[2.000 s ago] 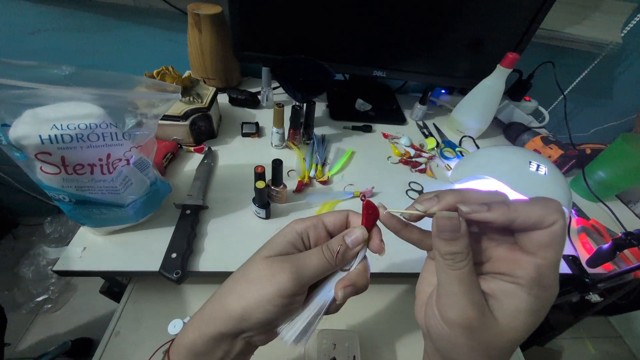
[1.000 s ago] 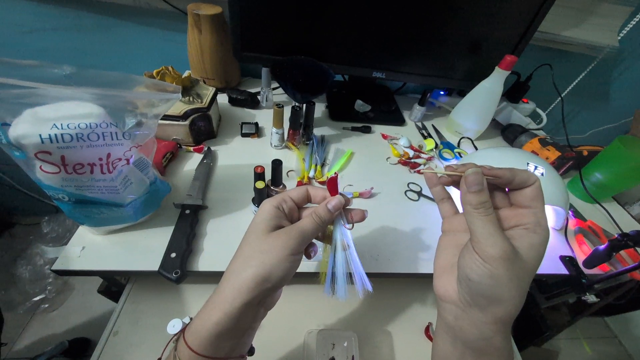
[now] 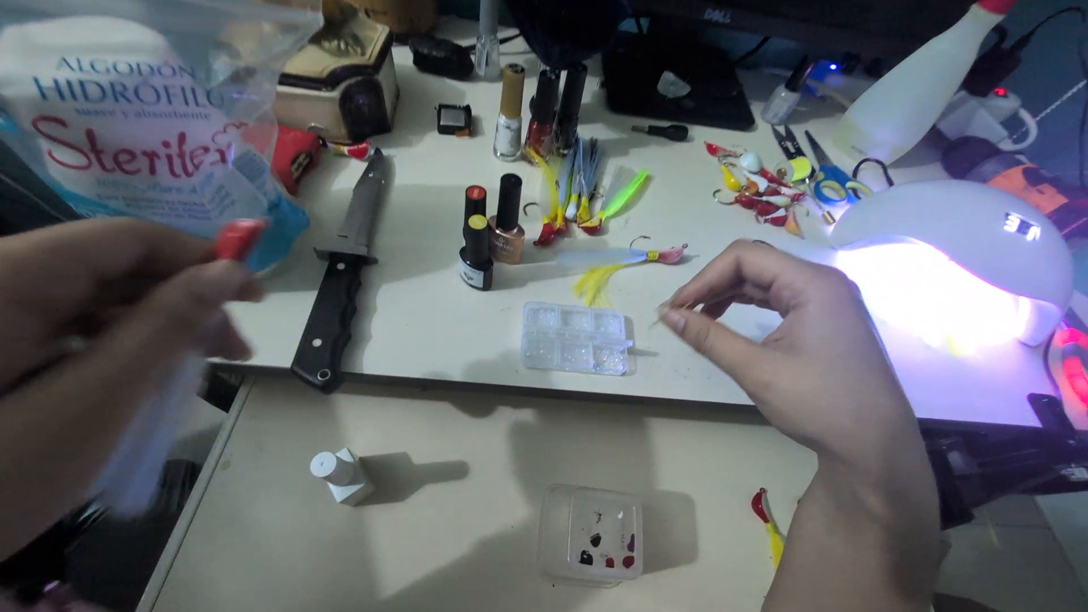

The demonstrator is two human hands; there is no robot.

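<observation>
My left hand (image 3: 119, 314), blurred at the left edge, pinches a fishing jig (image 3: 239, 240) with a red head and long white tail fibres hanging below. Over the desk, right of a clear compartment box (image 3: 575, 338), my right hand (image 3: 816, 357) has thumb and forefinger pressed together on a thin pale stick (image 3: 659, 316), of which only a small tip shows. Behind the box lies a jig with a pink head (image 3: 671, 254), and more jigs (image 3: 591, 223) with yellow, blue and green tails sit beyond it.
A fixed-blade knife (image 3: 327, 314) lies at the left beside a cotton bag (image 3: 144, 127). Nail polish bottles (image 3: 507, 223) stand mid-desk; a lit UV lamp (image 3: 960, 246) is at right. The lower surface holds a white bottle (image 3: 342, 478), plastic cup (image 3: 591, 535) and another jig (image 3: 762, 507).
My left hand has moved left with the red-headed jig, away from my right hand. The view has tilted down and closer, bringing the compartment box into sight.
</observation>
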